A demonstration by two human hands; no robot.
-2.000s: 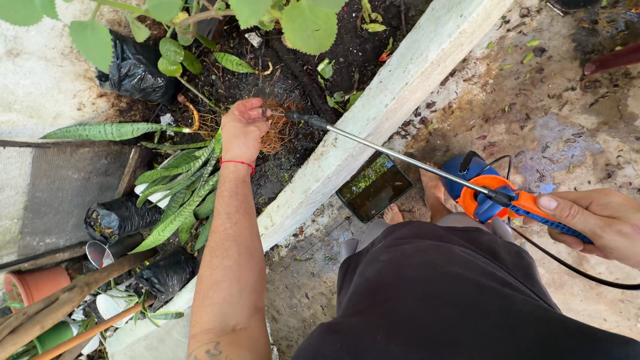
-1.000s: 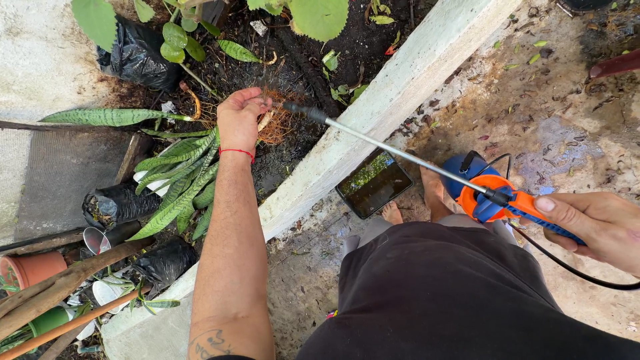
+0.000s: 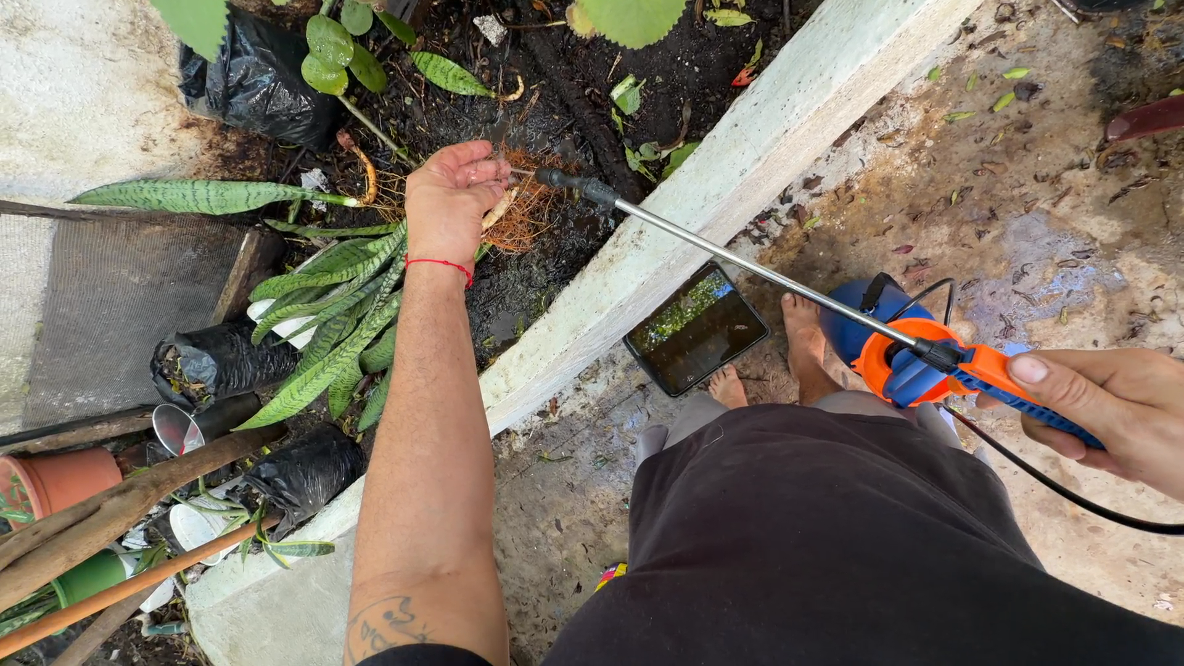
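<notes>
My right hand [image 3: 1101, 407] grips the orange and blue trigger handle of a sprayer wand [image 3: 768, 273]. The metal wand reaches left across the low wall, its black nozzle [image 3: 578, 183] close to the fingers of my left hand [image 3: 456, 199]. That hand is cupped, with its fingertips wet and drawn together over the soil bed; whether it holds anything is not clear. Orange-brown roots [image 3: 532, 217] with a pale rhizome piece lie right beside and beneath it. The blue sprayer tank [image 3: 851, 319] stands by my feet. Snake plant leaves [image 3: 342, 314] spread left of my forearm.
A low concrete wall [image 3: 684, 213] runs diagonally between bed and wet paved floor. A dark tray or tablet-like object [image 3: 696, 328] lies by my feet. Black plant bags [image 3: 259, 79], a terracotta-coloured pot [image 3: 69, 476], and wooden poles [image 3: 120, 513] crowd the left side.
My left hand has shifted slightly left from two seconds ago, and the pale rhizome piece shows beside it. My right hand keeps its grip on the handle.
</notes>
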